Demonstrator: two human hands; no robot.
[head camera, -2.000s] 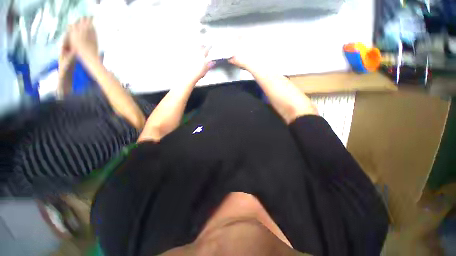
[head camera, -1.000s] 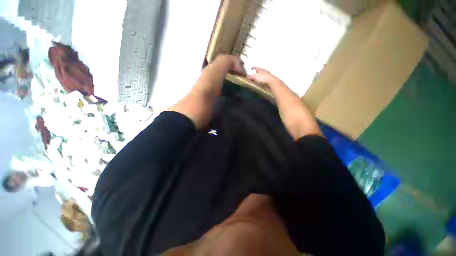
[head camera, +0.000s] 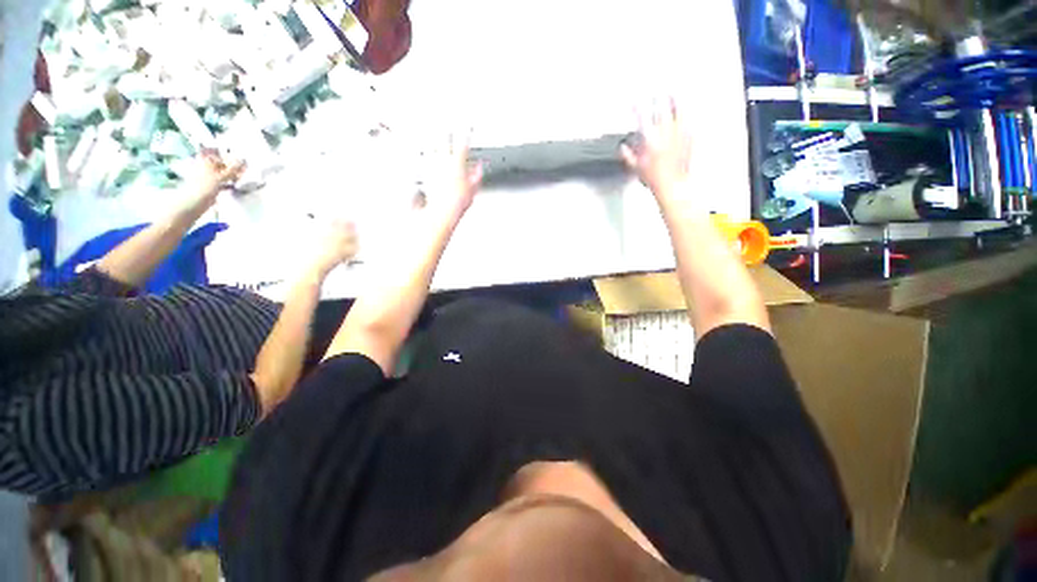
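Note:
A long low row of units (head camera: 552, 159), white on top with a grey side, lies on the white worktable (head camera: 534, 256) in front of me. My left hand (head camera: 464, 180) is at its left end and my right hand (head camera: 662, 150) at its right end, fingers spread forward. The row spans the gap between my hands. Blur and glare hide the exact finger contact. The open cardboard carton (head camera: 853, 398) stands below the table edge at the right, with white units (head camera: 648, 341) inside.
A coworker in a striped top (head camera: 148, 364) stands at my left, hands over the table beside a heap of white and green pieces (head camera: 171, 91). Red-brown cloth (head camera: 383, 32) lies behind. An orange tape dispenser (head camera: 741, 239) sits at the table corner. A rack (head camera: 864, 171) stands right.
The view has turned from the carton back to the table. My hands have left the carton's edge and are now at the two ends of the row.

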